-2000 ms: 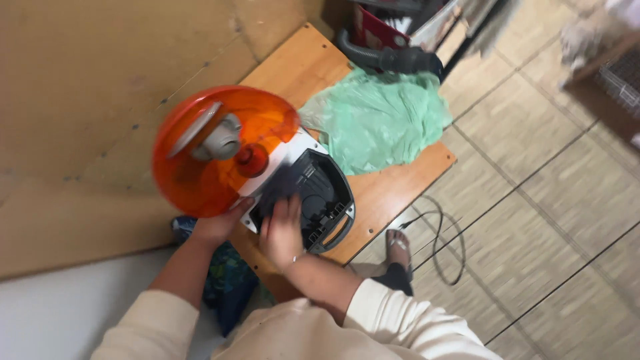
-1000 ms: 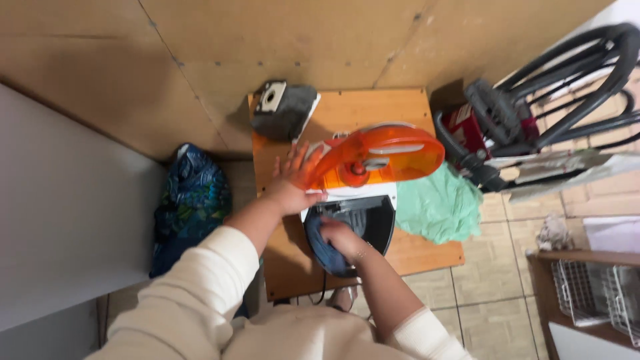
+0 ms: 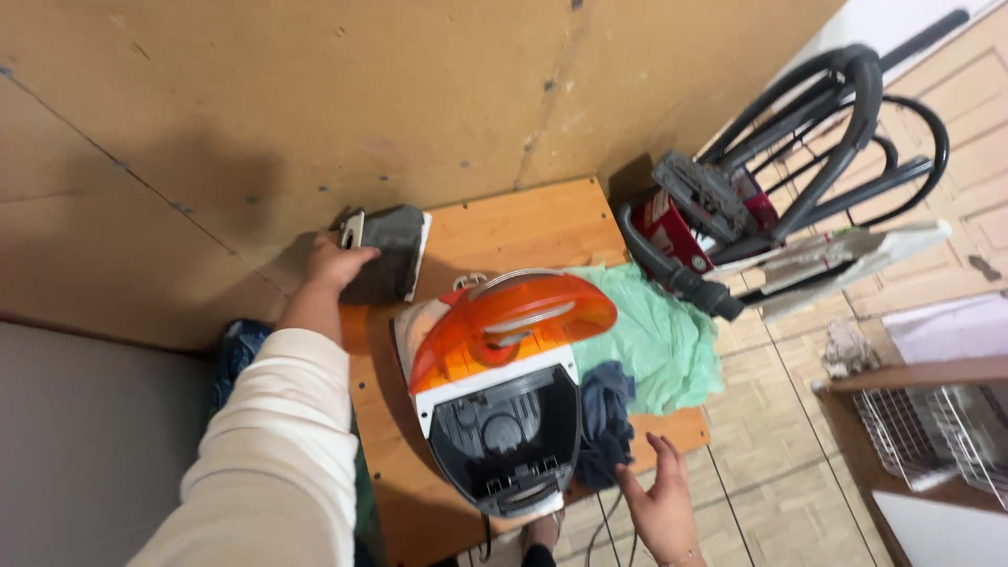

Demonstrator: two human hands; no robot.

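A canister vacuum cleaner [image 3: 500,433] stands on a wooden tabletop, its orange translucent lid [image 3: 512,315] raised and its dark inner compartment exposed. Against the wall at the tabletop's far left is a dark grey vacuum dust bag [image 3: 386,244] with a pale collar. My left hand [image 3: 339,264] touches that bag's left side, thumb across its front; its other fingers are mostly hidden, so I cannot tell whether it grips. A crumpled dark blue cloth [image 3: 606,421] lies right of the vacuum. My right hand [image 3: 661,500], fingers apart and holding nothing, is just below and right of the cloth.
A green plastic bag [image 3: 661,346] lies on the tabletop's right side. Beyond it are a grey hose with tubes [image 3: 858,134] and a red box [image 3: 661,232]. A wire rack [image 3: 906,433] stands at far right. A cord [image 3: 602,535] hangs near the front edge.
My left hand has moved from the vacuum to the dust bag. My right hand has left the compartment, and the blue cloth it held there now lies beside the vacuum.
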